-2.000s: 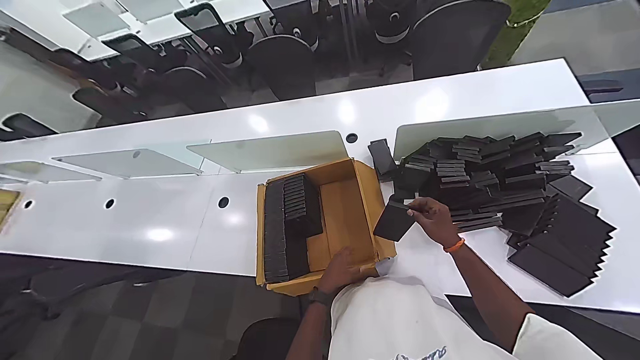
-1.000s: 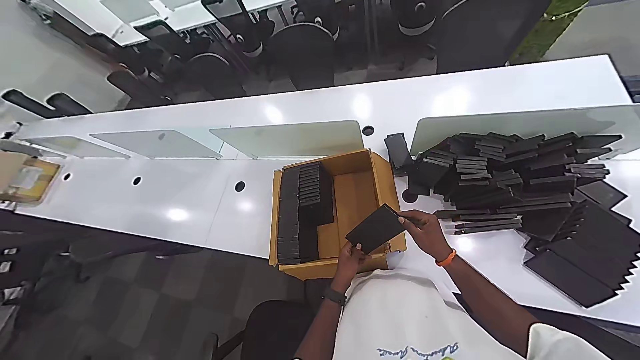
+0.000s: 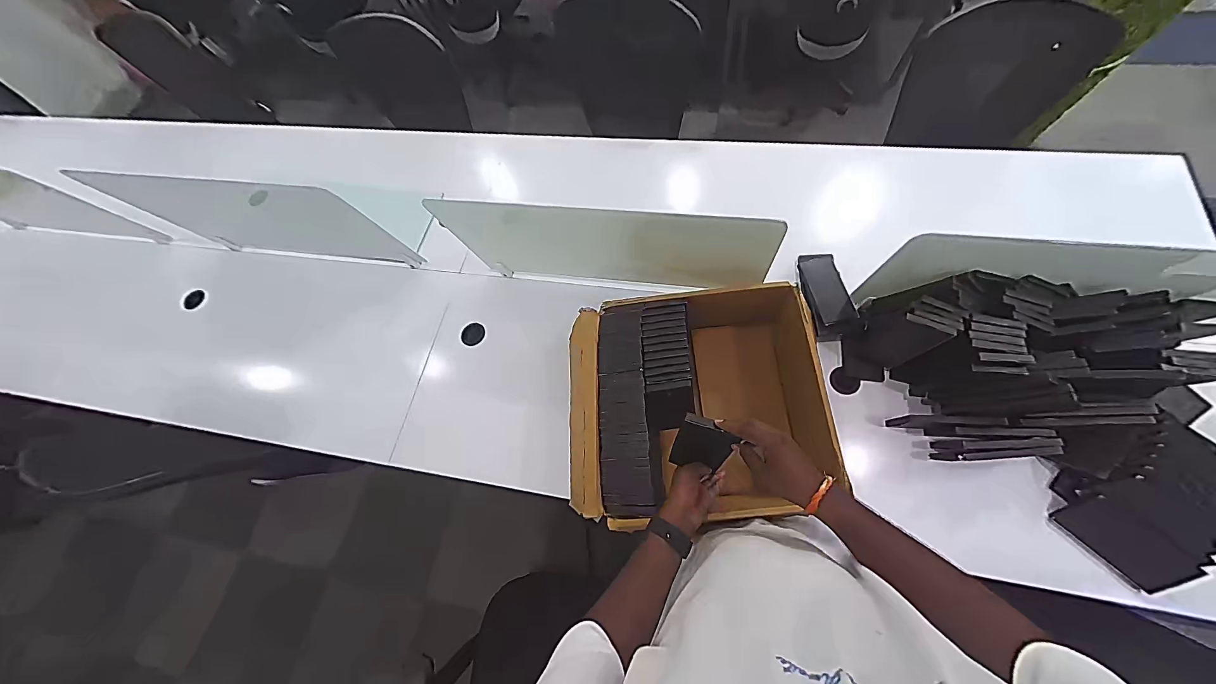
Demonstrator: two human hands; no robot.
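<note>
A thin black rectangular case [image 3: 701,443] is held between both hands over the open cardboard box [image 3: 585,418]. My left hand [image 3: 695,492] grips its lower edge, and my right hand [image 3: 774,461] holds its upper right corner. Inside the box, black cases stand packed in two rows: a long row [image 3: 624,408] along the left wall and a shorter row [image 3: 667,347] beside it. Bare cardboard shows in the right part of the box. A large heap of similar black cases [image 3: 1035,361] lies on the white desk to the right.
Overlapping flat black cases [image 3: 1140,518] lie near the desk's right front edge. One black case [image 3: 826,290] rests by the box's back right corner. Frosted divider panels [image 3: 627,242] stand behind the box. A dark chair [image 3: 532,617] is below the desk, left of my body.
The right hand, holding a case beside the heap two seconds ago, has brought it leftward over the box. The left hand, earlier at the box's front edge, has joined it on the case.
</note>
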